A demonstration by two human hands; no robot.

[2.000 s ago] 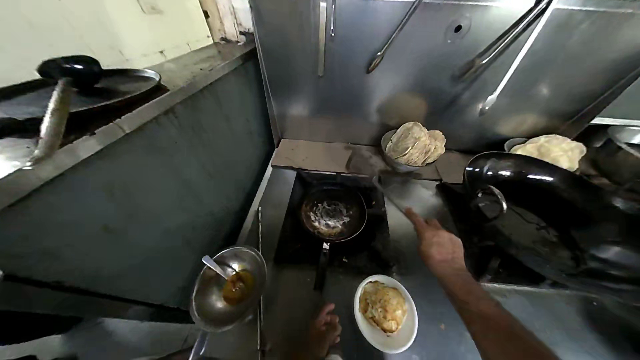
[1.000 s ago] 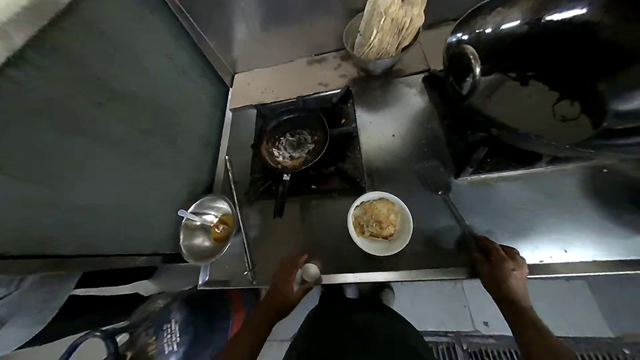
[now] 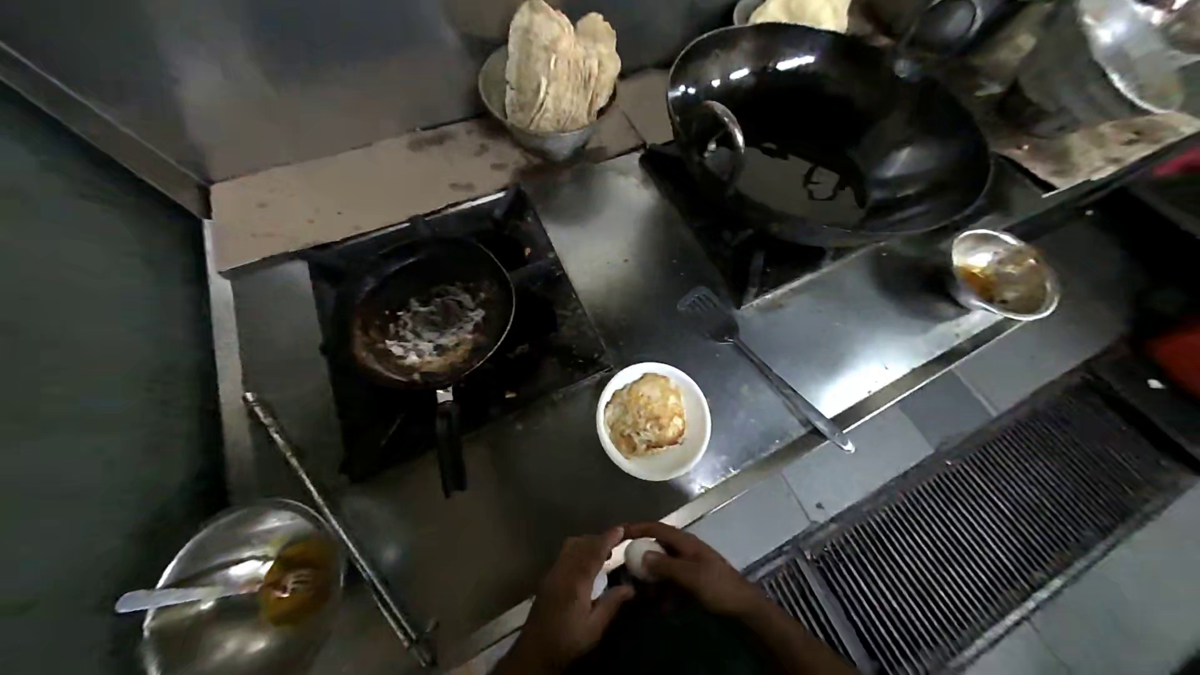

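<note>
My left hand (image 3: 574,595) and my right hand (image 3: 698,572) are close together at the counter's front edge. A white egg (image 3: 644,558) is held in my right hand's fingers; another white, egg-like thing (image 3: 599,584) shows partly within my left hand. Just beyond them, a white bowl (image 3: 695,434) holds a browned, fried egg-like piece (image 3: 647,414). The slotted metal spatula (image 3: 773,375) lies on the counter right of the bowl, its handle end over the edge. A black frying pan (image 3: 433,314) with whitish, burnt-looking residue sits on the left burner.
At lower left, a steel bowl (image 3: 220,637) holds a spoon and yellow-brown liquid, beside a metal rod (image 3: 333,520). A big black wok (image 3: 834,131) stands on the right burner. Flatbreads (image 3: 558,70) fill a bowl behind. Another steel bowl (image 3: 1006,275) stands near the edge at right.
The spatula, in my right hand earlier, now lies let go on the counter. My right hand has come over beside my left and holds an egg. The view has turned and moved closer.
</note>
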